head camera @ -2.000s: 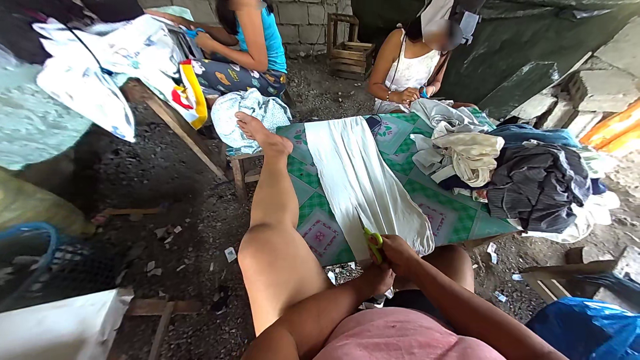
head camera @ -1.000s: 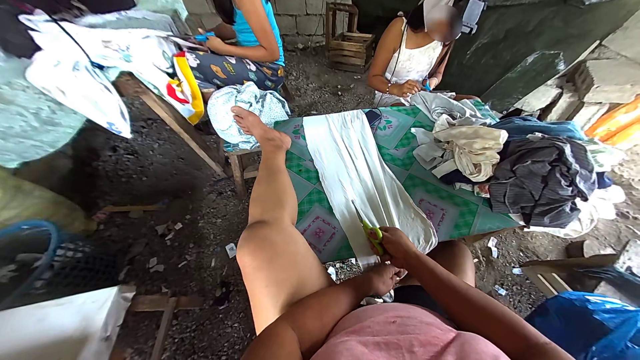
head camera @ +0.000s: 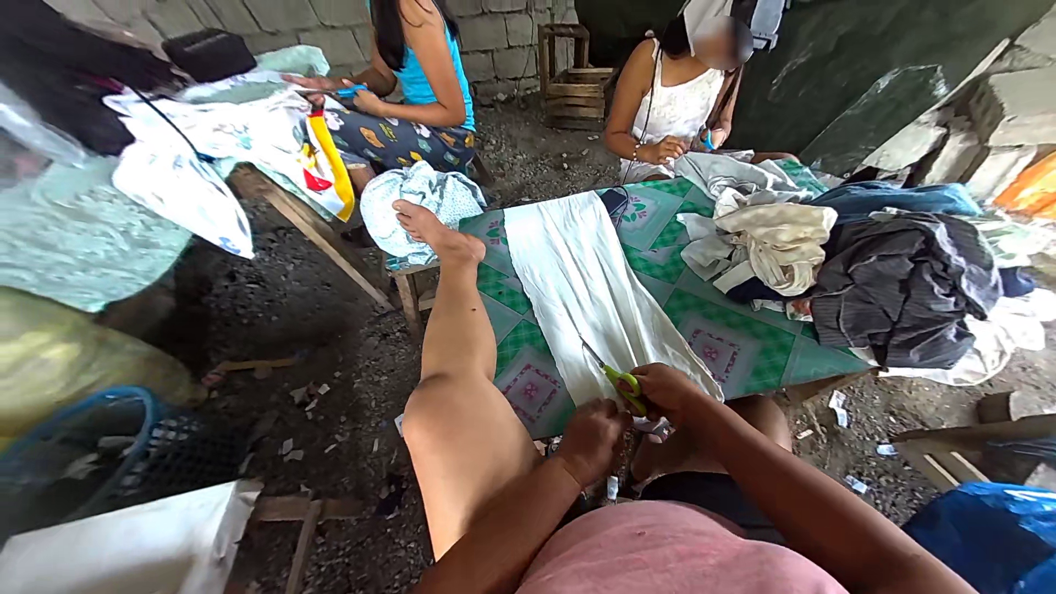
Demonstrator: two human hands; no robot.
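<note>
A long white cloth (head camera: 577, 272) lies over a table with a green patterned cover (head camera: 742, 346). My right hand (head camera: 664, 389) grips the yellow-green handles of a pair of scissors (head camera: 615, 375), whose blades lie on the cloth near its close end and point away from me. Just left of them, my left hand (head camera: 596, 437) holds the near edge of the white cloth at the table's front edge; its fingertips are partly hidden. A dark flat object (head camera: 615, 199) is beside the cloth's far end.
Piled clothes (head camera: 907, 280) cover the table's right side. Two people sit beyond, each with blue-handled scissors (head camera: 351, 91). My bare leg (head camera: 462, 412) stretches along the table's left side. A blue basket (head camera: 140, 412) stands lower left, a blue plastic bag (head camera: 990, 528) lower right.
Both hands stay near the cloth's close end. From two seconds ago the scissors' blades show more plainly on top of the cloth. The person at the upper left has shifted their hands slightly.
</note>
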